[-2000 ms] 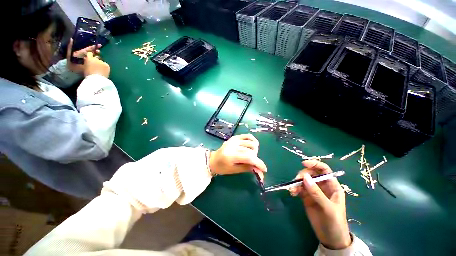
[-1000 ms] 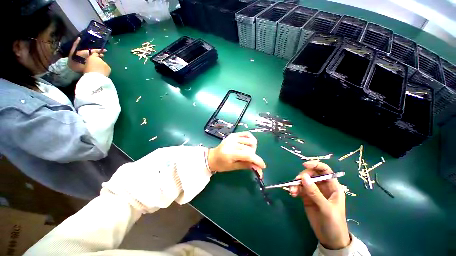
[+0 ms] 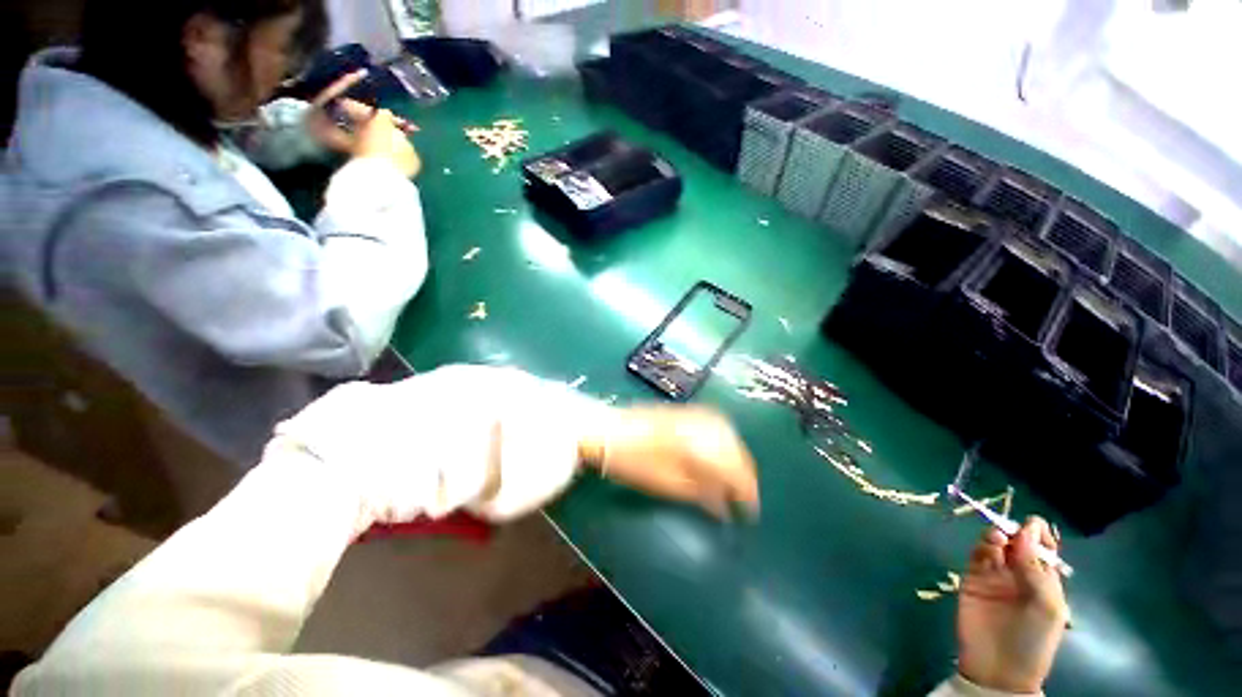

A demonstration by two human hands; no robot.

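Observation:
A black phone middle frame (image 3: pixel 651 373) lies flat on the green bench top, beyond my left hand. My left hand (image 3: pixel 685 460) is blurred over the bench near its front edge; a small dark bit shows at its fingertips, and I cannot tell whether it holds it. My right hand (image 3: pixel 1011 599) is at the lower right and grips thin tweezers (image 3: pixel 1009 526), their tip pointing up and left over pale liner scraps near the black tray stack. More pale and dark scraps (image 3: pixel 804 398) lie right of the frame.
Stacked black trays (image 3: pixel 953 368) stand at the right, with grey slotted trays (image 3: pixel 821 157) behind. A black parts tray (image 3: pixel 603 184) sits near the coworker (image 3: pixel 232 259), who is at the left. Pale scraps (image 3: pixel 499 140) lie behind it. The bench edge (image 3: pixel 613 592) runs below my left arm.
My right hand with the tweezers has moved right, away from my left hand. My left hand has shifted slightly right. The view has turned, and the coworker's hands are lower.

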